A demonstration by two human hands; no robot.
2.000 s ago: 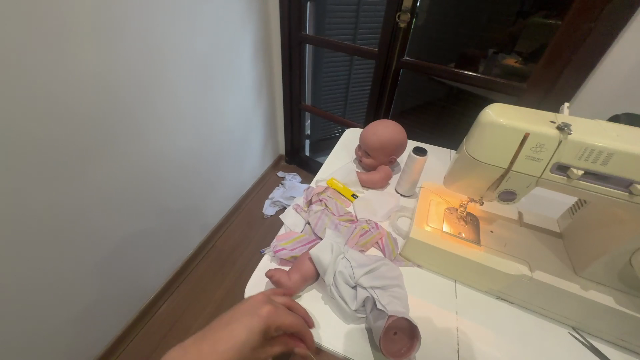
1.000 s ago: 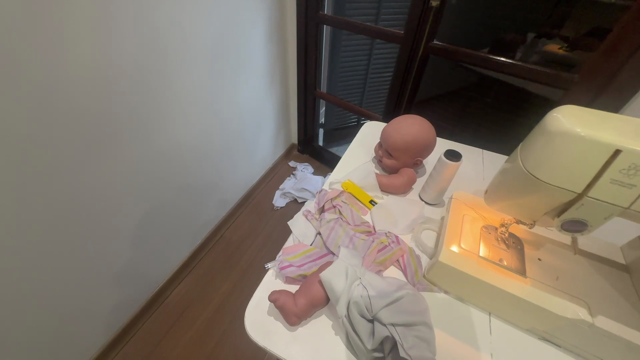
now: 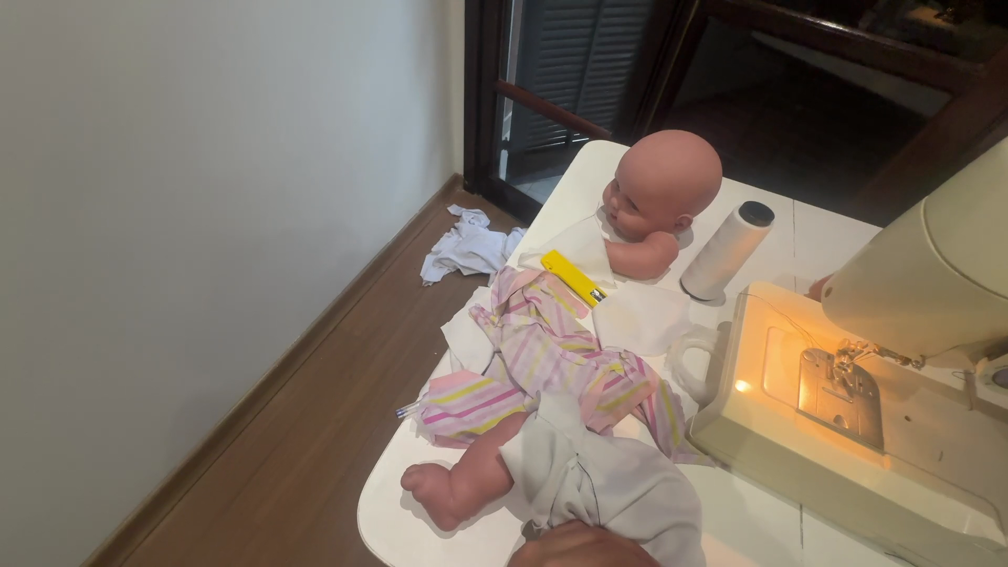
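A doll's limb [image 3: 465, 482] sticks out of a pale grey cloth piece [image 3: 622, 480] at the table's near left corner. A hand, seemingly my left hand [image 3: 587, 546], shows only in part at the bottom edge, over or against this cloth; its fingers and grip are hidden. My right hand is out of view. Crumpled striped fabric [image 3: 551, 346] in pink, white and yellow lies just beyond the grey cloth. A yellow utility knife or similar tool [image 3: 572, 278] rests at its far end. Behind that are a bald doll head [image 3: 669, 177] and a separate doll limb [image 3: 644, 256].
A cream sewing machine [image 3: 756, 425], its lamp lit, occupies the right of the white table [image 3: 382, 496]. A white thread cone [image 3: 726, 252] stands beside the doll head. Pale cloth scraps [image 3: 468, 248] lie on the wooden floor. A wall is at left, dark-framed glass doors behind.
Two seconds ago a hand hovered near the doll's limb at the table edge; one second ago none was visible. Now part of a hand shows at the grey cloth. The view has moved closer.
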